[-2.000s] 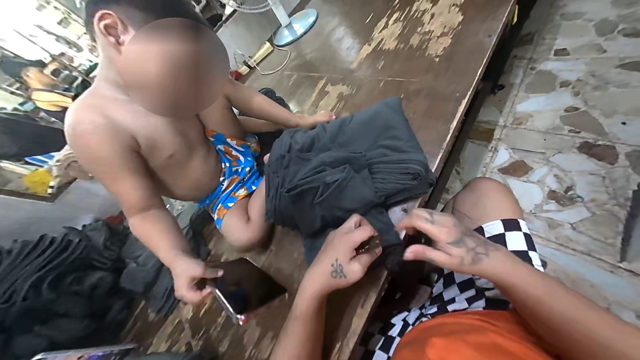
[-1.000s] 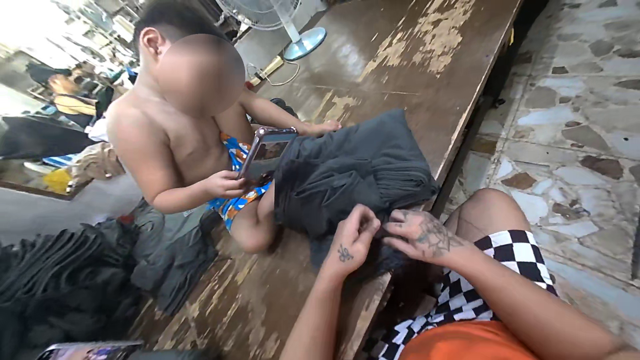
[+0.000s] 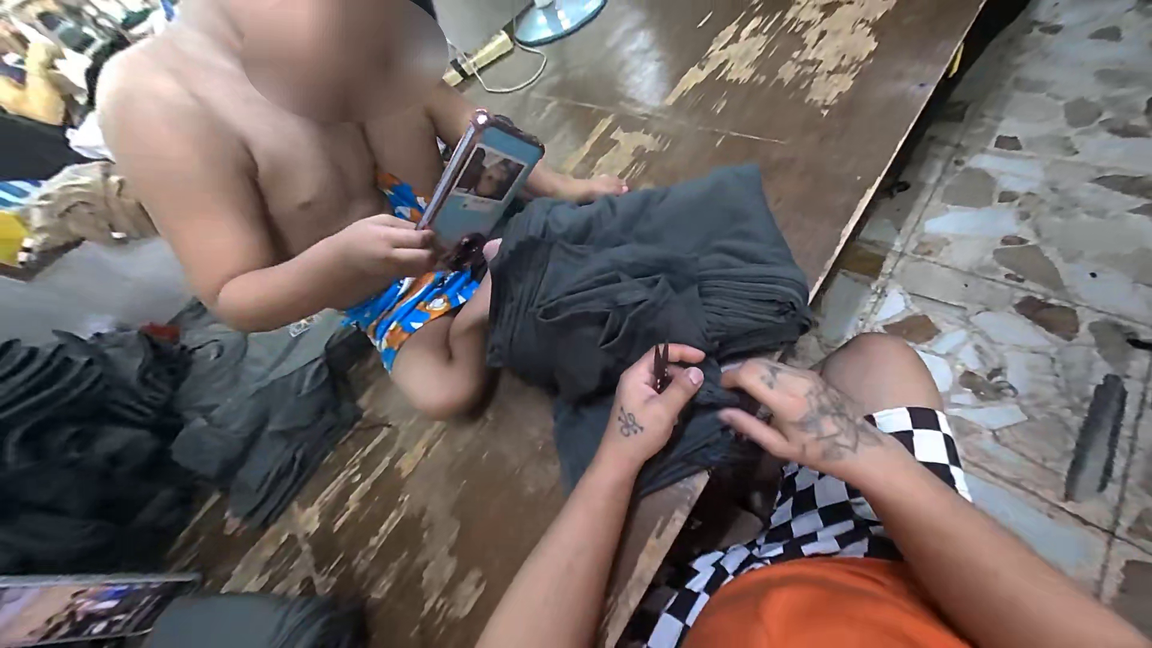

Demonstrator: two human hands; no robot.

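Observation:
A thick stack of dark grey cloth pieces [image 3: 621,279] lies on the worn wooden table, its near part hanging toward the edge. My left hand [image 3: 655,396] is at the stack's near side, closed on small dark thread snippers [image 3: 661,367] whose pointed blades stick up past the fingers. Just right of it, my right hand [image 3: 792,409] has its thumb and fingers apart at the cloth's near edge. Whether its fingertips pinch any fabric cannot be told.
Another person [image 3: 297,171] sits on the wooden table [image 3: 486,450] beyond the stack, holding up a phone [image 3: 481,184]. More dark cloth [image 3: 261,396] is heaped at left. A second screen device [image 3: 90,607] lies lower left. A fan base [image 3: 558,16] and cord stand at the back.
The other person's phone, low over the table two seconds ago, is now raised beside the stack. The snippers now show plainly in my left hand. My hands stay at the stack's near edge.

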